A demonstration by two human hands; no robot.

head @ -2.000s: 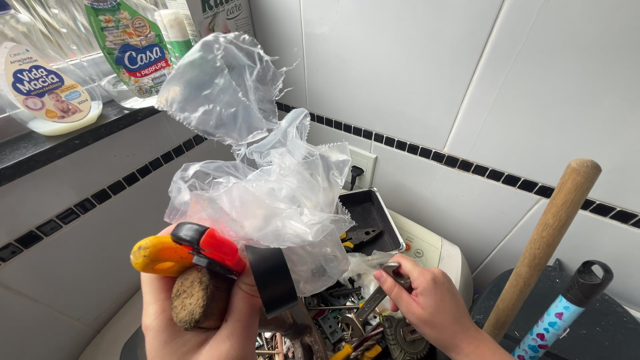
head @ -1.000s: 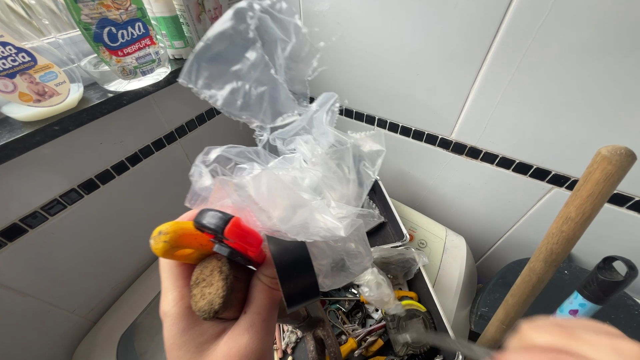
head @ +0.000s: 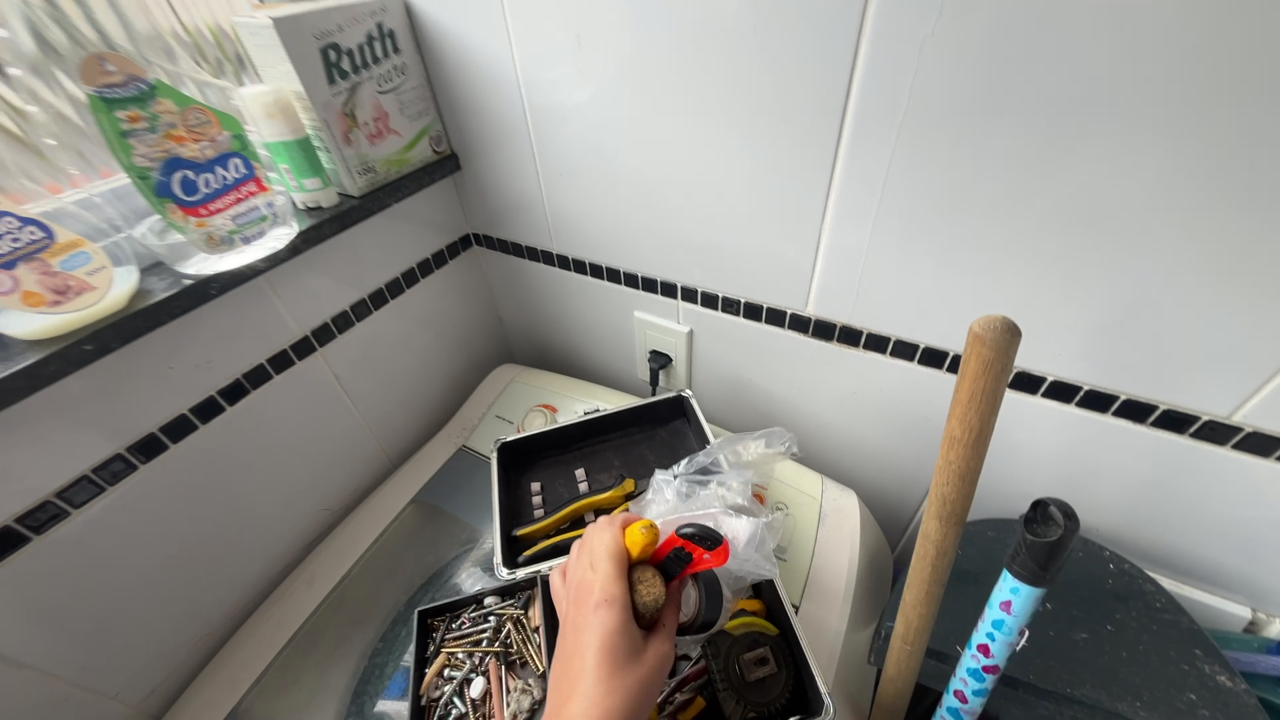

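My left hand (head: 610, 630), at the lower middle, grips a bundle: a yellow handle (head: 641, 540), a red and black plastic handle (head: 700, 548), a brown rough-ended handle (head: 648, 592) and a black roll (head: 698, 603). Crumpled clear plastic bags (head: 715, 490) stand out just beyond the bundle. Under the hand lies an open toolbox whose black lid (head: 620, 440) holds yellow and black pliers (head: 575, 508). Screws and wall plugs (head: 480, 650) fill its left compartment; a black tape measure (head: 755, 665) lies in the right one. My right hand is out of view.
The toolbox rests on a white top-loading washing machine (head: 850, 560). A wooden handle (head: 950, 500) and a blue patterned handle (head: 990, 640) lean at the right. On the dark sill (head: 330, 230) stand bottles, a stick container and a box (head: 370, 100). A plug sits in the wall outlet (head: 662, 350).
My left hand has lowered with its bundle to the toolbox. My right hand, at the toolbox earlier, moved to the lower right and has left the view.
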